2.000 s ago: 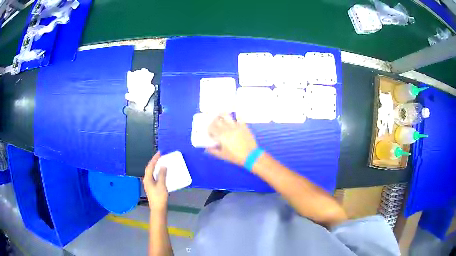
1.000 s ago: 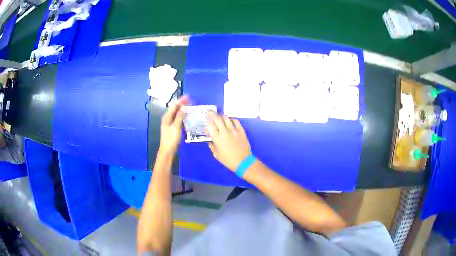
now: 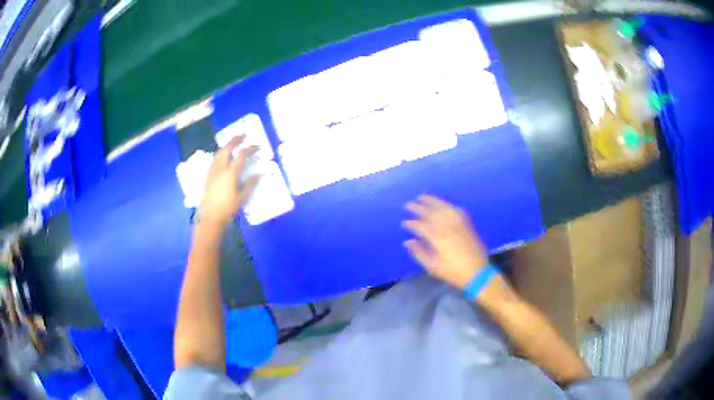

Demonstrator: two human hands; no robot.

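White square covers lie in two rows on the blue sheet point(image 3: 376, 242); the block of covers point(image 3: 376, 109) is overexposed and its edges merge. Two more covers sit to its left, an upper one point(image 3: 257, 133) and a lower one point(image 3: 270, 195). My left hand point(image 3: 225, 180) is over the left edge of these two, fingers spread and touching or just above them; whether it grips one is unclear. My right hand point(image 3: 446, 238) is above the sheet's front part, fingers apart, empty and slightly blurred.
A crumpled white cloth point(image 3: 194, 178) lies left of my left hand. A cardboard tray point(image 3: 593, 148) with green-nozzled bottles is at the right. A green conveyor point(image 3: 180, 55) runs behind. Bagged parts point(image 3: 51, 148) are at the far left, a blue stool point(image 3: 250, 336) and cardboard carton point(image 3: 607, 258) below.
The view has tilted and shifted. The unit held between both hands is no longer between them. Two covers now lie left of the block. My right hand has moved away to the right, empty.
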